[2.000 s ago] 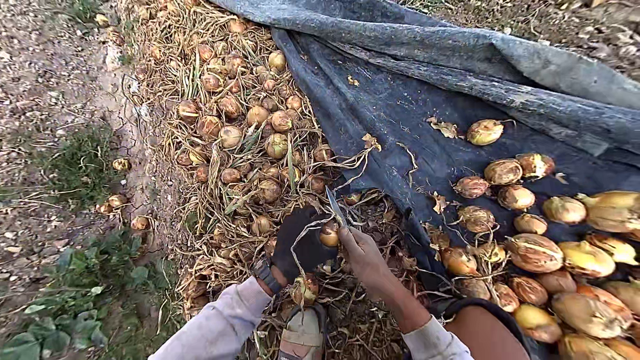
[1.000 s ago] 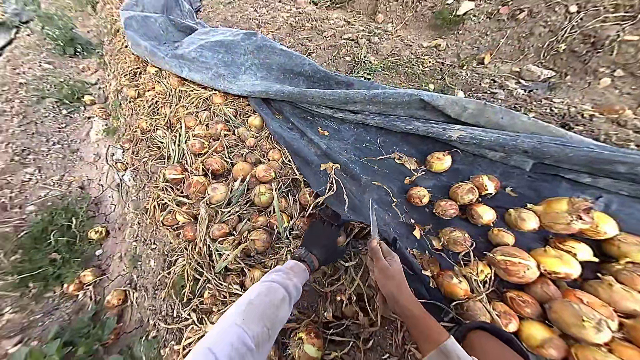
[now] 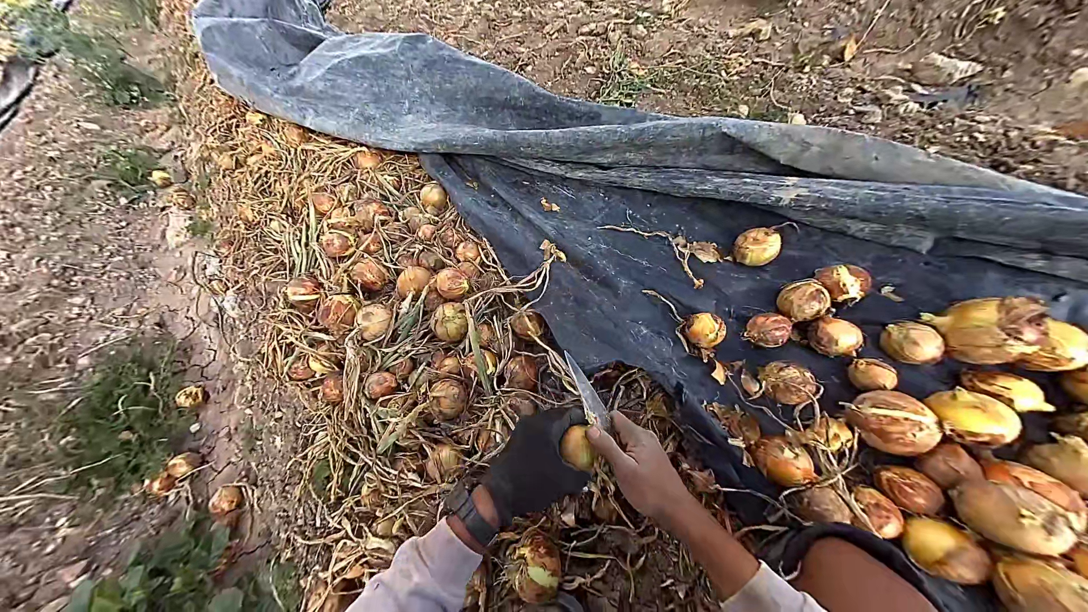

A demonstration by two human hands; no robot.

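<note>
My left hand (image 3: 537, 463), in a black glove with a wristwatch above it, grips a yellow onion (image 3: 579, 448). My bare right hand (image 3: 639, 467) is closed on a knife, its handle hidden in the fingers. The knife's blade (image 3: 585, 387) points up and left, its lower part right by the top of the held onion. Both hands are close together over dry onion stalks. A larger onion (image 3: 537, 568) lies just below my left hand.
Unsorted onions with dried tops (image 3: 412, 280) cover the ground at left. A dark tarp (image 3: 595, 255), folded along its far edge (image 3: 544, 119), bears loose onions (image 3: 892, 422) at right. Weeds (image 3: 123, 416) and a few stray onions lie on the soil at far left. My knee is at the lower right.
My left hand, low over the onion pile a second ago, is now up against my right hand with an onion in it. The knife blade has tilted to the left.
</note>
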